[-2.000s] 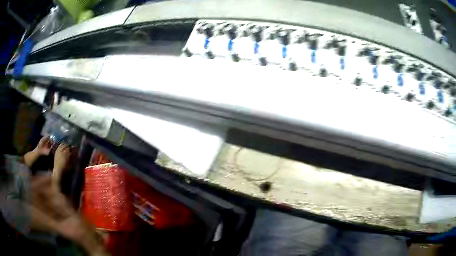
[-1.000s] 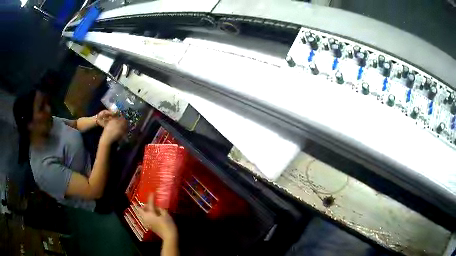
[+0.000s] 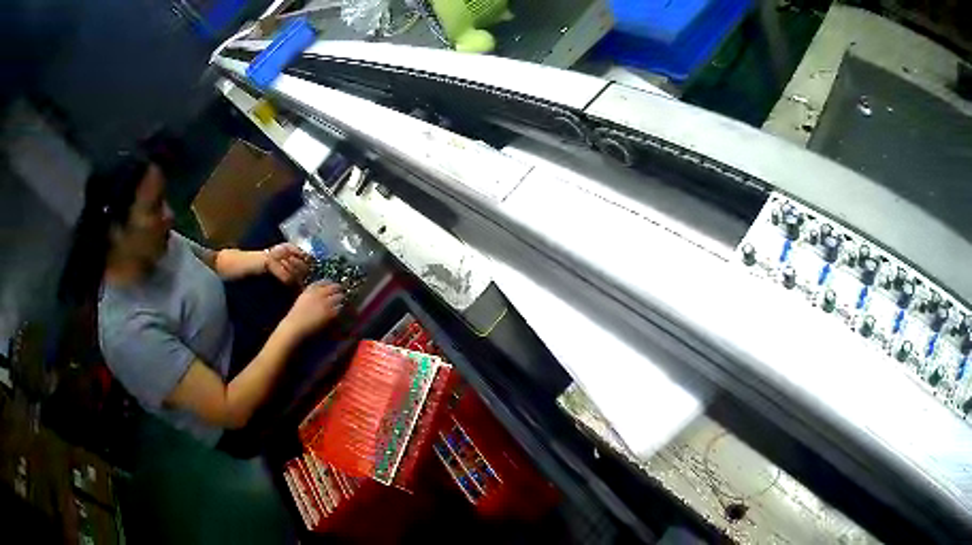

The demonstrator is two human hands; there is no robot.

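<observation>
Neither of my hands is in the picture. A red bubble-wrapped board stack (image 3: 362,410) lies tilted on top of other red bundles (image 3: 485,484) in the black crate (image 3: 554,474). A pale board edge with green spots shows along its right side. On the conveyor, a white PCB panel (image 3: 869,309) with black cylinders and bright blue parts runs to the right edge of the picture.
A neighbouring worker (image 3: 171,319) sits at left, hands at a clear bag of components (image 3: 336,261). A white sheet (image 3: 640,399) lies on the worn ledge (image 3: 746,474). A blue bin (image 3: 279,53) sits across the rails. A yellow-green object (image 3: 469,21) stands behind.
The view has swung left, so the panels sit further right. A hand that touched the red stack from below is gone. The stack now leans over, showing its green-spotted edge.
</observation>
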